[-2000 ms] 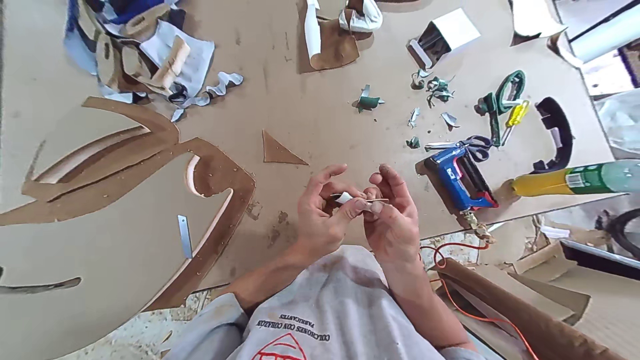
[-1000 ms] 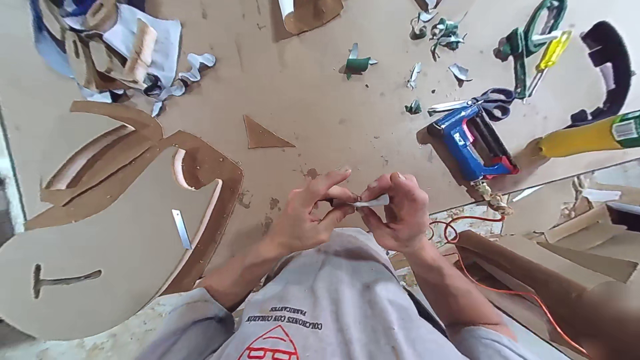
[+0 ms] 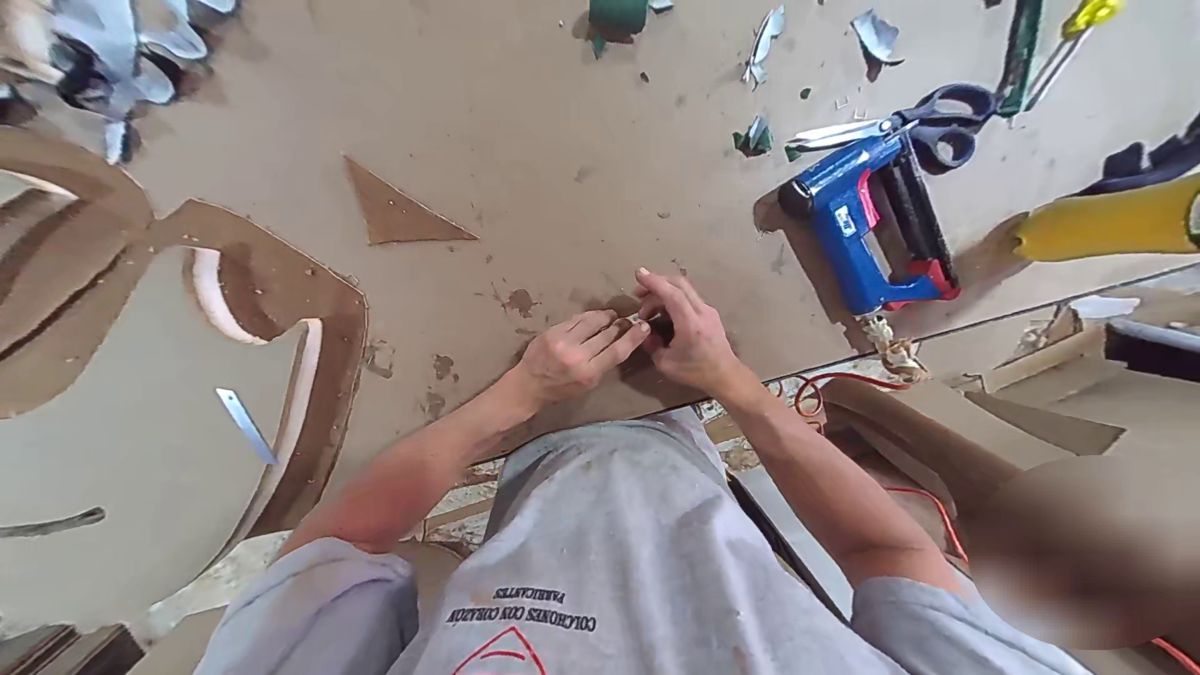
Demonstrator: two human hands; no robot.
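My left hand [image 3: 577, 354] rests low over the tabletop near its front edge, fingertips together on a small pale piece [image 3: 637, 320]. From the right, my right hand [image 3: 687, 333] meets it, thumb and fingers curled at the same piece; what it is cannot be made out. A blue pneumatic staple gun [image 3: 848, 230] lies to the right of my hands, with black-handled scissors [image 3: 942, 127] just beyond it. To the left is a brown triangular offcut [image 3: 403, 211].
Cardboard-like cut shapes [image 3: 323, 281] and a metal blade strip [image 3: 246, 427] lie left. Green and grey scraps [image 3: 755, 138] are scattered beyond. A yellow bottle [image 3: 1111, 220] lies at right. A red air hose [image 3: 853, 378] runs below the table edge, beside cardboard pieces [image 3: 1041, 422].
Both hands have gone from holding a small white piece in front of my shirt to low over the tabletop, fingers still together. The view has moved closer to the table.
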